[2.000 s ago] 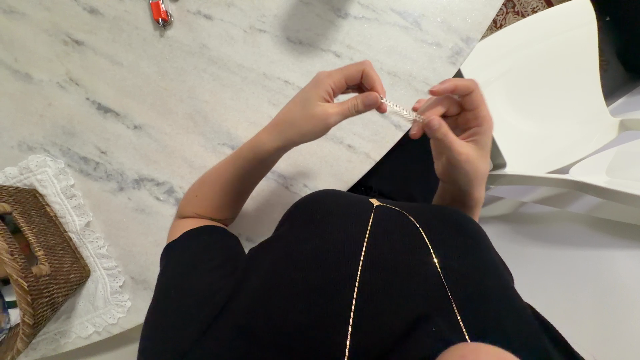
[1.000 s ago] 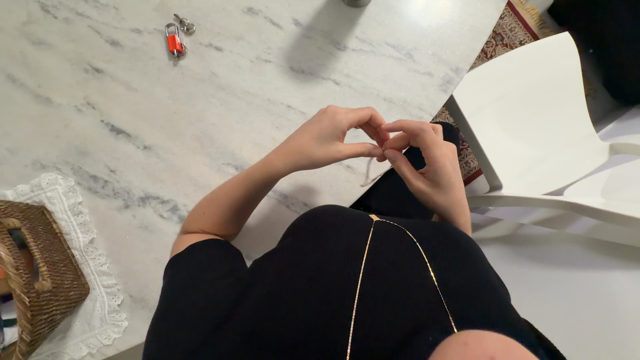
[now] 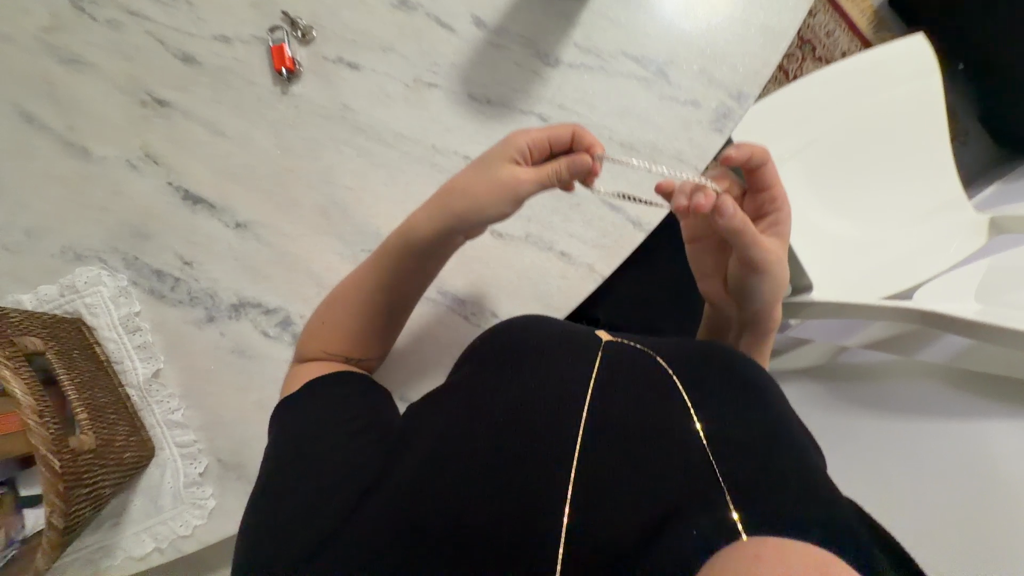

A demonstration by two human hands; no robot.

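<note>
A silver-coloured chain (image 3: 656,168) is stretched between my two hands above the edge of the marble table, its two strands running side by side. My left hand (image 3: 552,164) pinches one end between thumb and fingers. At the other end, the chain is held at the thumb and fingertips of my right hand (image 3: 736,208), whose upper fingers are bent and spread. Whether the chain is a closed loop cannot be told, as the fingers hide both ends.
A red key fob (image 3: 282,58) with metal rings lies at the marble table's (image 3: 360,104) far left. A wicker basket (image 3: 108,400) stands on a white lace-edged cloth (image 3: 172,448) at left. White chairs (image 3: 864,176) stand at right, over a patterned rug (image 3: 816,44).
One second ago my hands were together at the fingertips; now they are apart, with the chain drawn out between them.
</note>
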